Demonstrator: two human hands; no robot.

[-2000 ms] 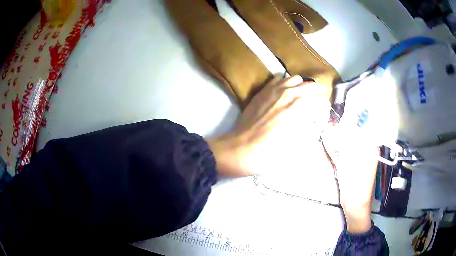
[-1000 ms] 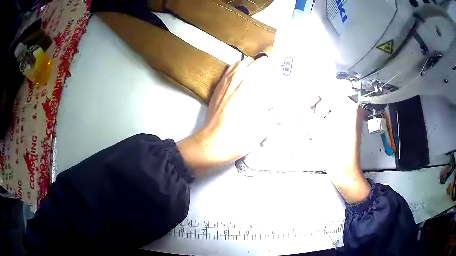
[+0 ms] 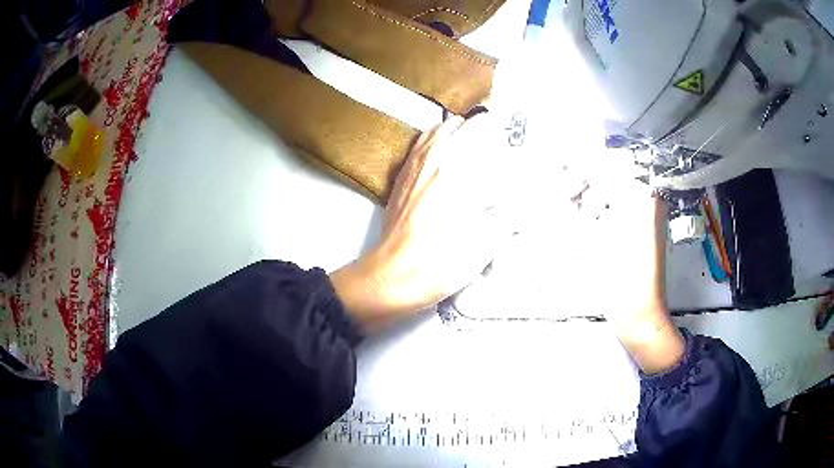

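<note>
A brown leather piece point(image 3: 338, 119) with two long strips and pale stitch lines lies on the white machine table, its near end lost in glare. My left hand point(image 3: 416, 228) lies flat on its near end, fingers pointing away; its fingertips are partly washed out. My right hand point(image 3: 645, 274) is beside the machine head, only its wrist and outer edge clear; its fingers are lost in the glare. The sewing machine head point(image 3: 677, 82) stands at the upper right. Its needle and foot area is too bright to make out.
A carton with red-printed wrapping point(image 3: 55, 274) is at the left, with a small bottle of yellow liquid point(image 3: 84, 151) on it. Right of the head are a blue tool point(image 3: 715, 256), an orange stick point(image 3: 716, 233) and a black pad point(image 3: 754, 238). A printed ruler point(image 3: 439, 428) runs along the front edge.
The view has turned and shifted since the first frame, bringing the machine head further into view. Over the last second both hands and the leather look almost unmoved.
</note>
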